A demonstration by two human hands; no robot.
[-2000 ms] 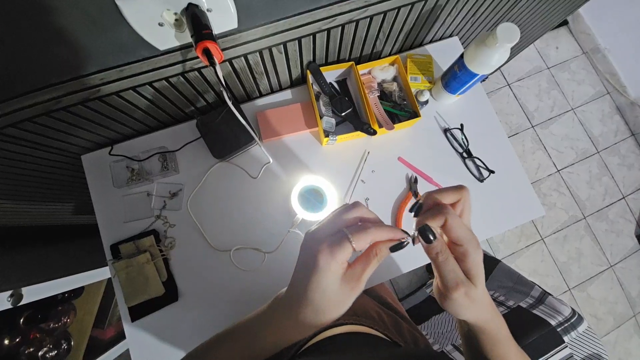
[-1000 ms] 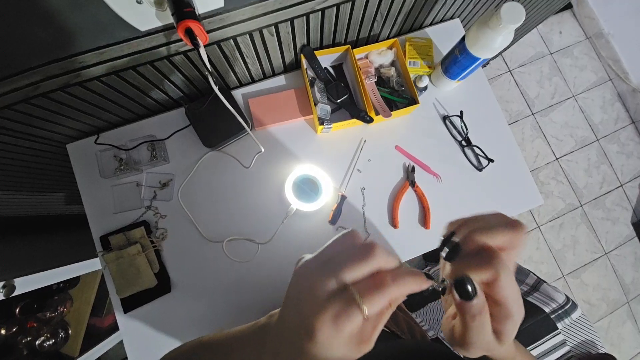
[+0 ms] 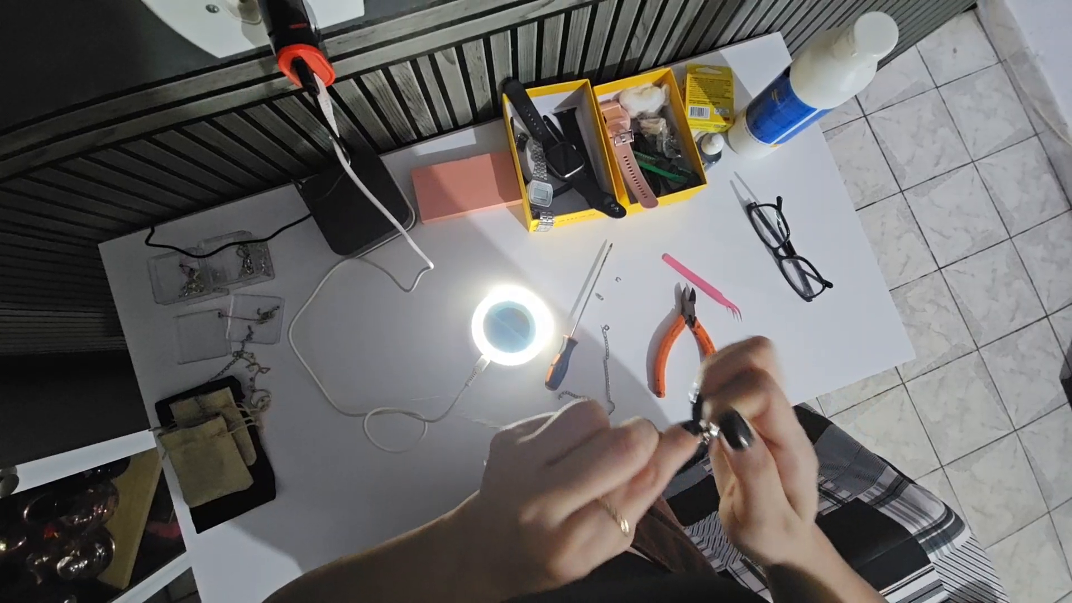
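Observation:
My left hand and my right hand meet fingertip to fingertip over the table's front edge. Between them is a small silvery metal piece, pinched by both; its exact kind is too small to tell. Just beyond my right hand lie orange-handled cutting pliers, partly hidden by its fingers. A thin chain lies beyond my left hand, beside a small screwdriver. Pink tweezers lie behind the pliers. Tiny metal bits are near the screwdriver's tip.
A lit ring lamp with a white cable stands mid-table. Yellow boxes hold watches and small items. Behind are a pink box and a white bottle; eyeglasses lie right. Clear cases and fabric pouches lie left.
Both hands have moved toward the front edge from over the pliers, which were partly covered two seconds ago and fully visible one second ago. The small piece stays between my fingertips.

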